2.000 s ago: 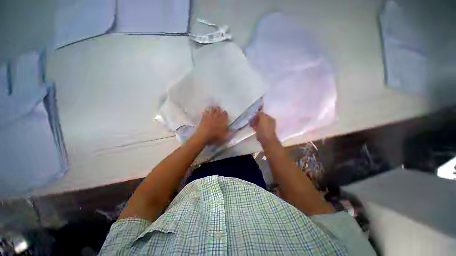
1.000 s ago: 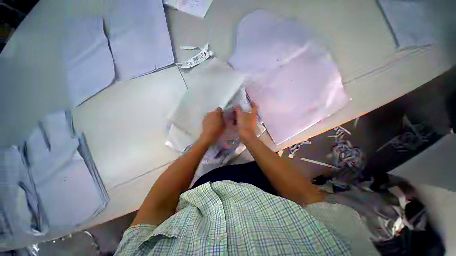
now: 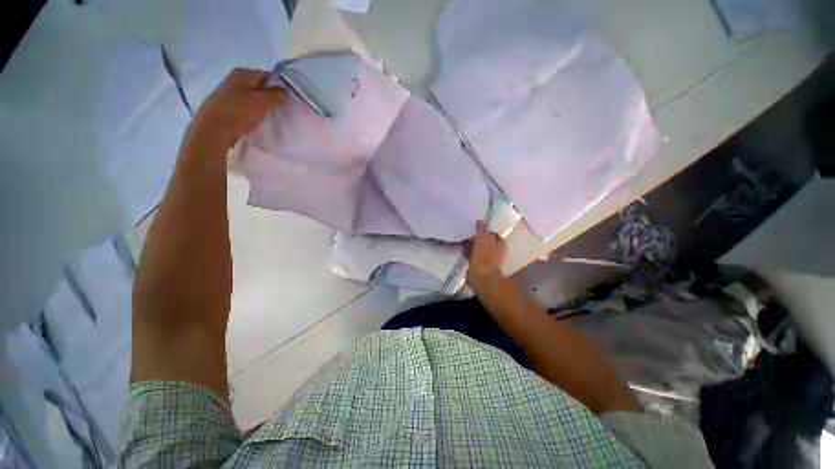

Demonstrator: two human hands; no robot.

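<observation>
A pale lilac body panel (image 3: 403, 156) with a small drawn circle near its top lies unfolded and creased in front of me, over a creamier folded bundle (image 3: 357, 256) whose layered edges show below it. My left hand (image 3: 243, 103) is shut on the panel's upper left corner, where several plies show. My right hand (image 3: 485, 249) grips the layered lower right edge of the bundle and panel; its fingertips are partly hidden. A wide pale sleeve piece (image 3: 549, 119) with a rounded top lies just right of the panel.
Stacks of light blue cut pieces (image 3: 137, 119) lie at the far left, and more (image 3: 69, 339) at the near left. Another piece (image 3: 755, 14) lies at the far right. White scraps (image 3: 641, 240) and a grey sack (image 3: 677, 334) are below the table's front edge.
My left hand has moved up and left, opening the lilac panel out over the creamier bundle. My right hand has moved slightly right and down to the bundle's lower right edge. The view has shifted.
</observation>
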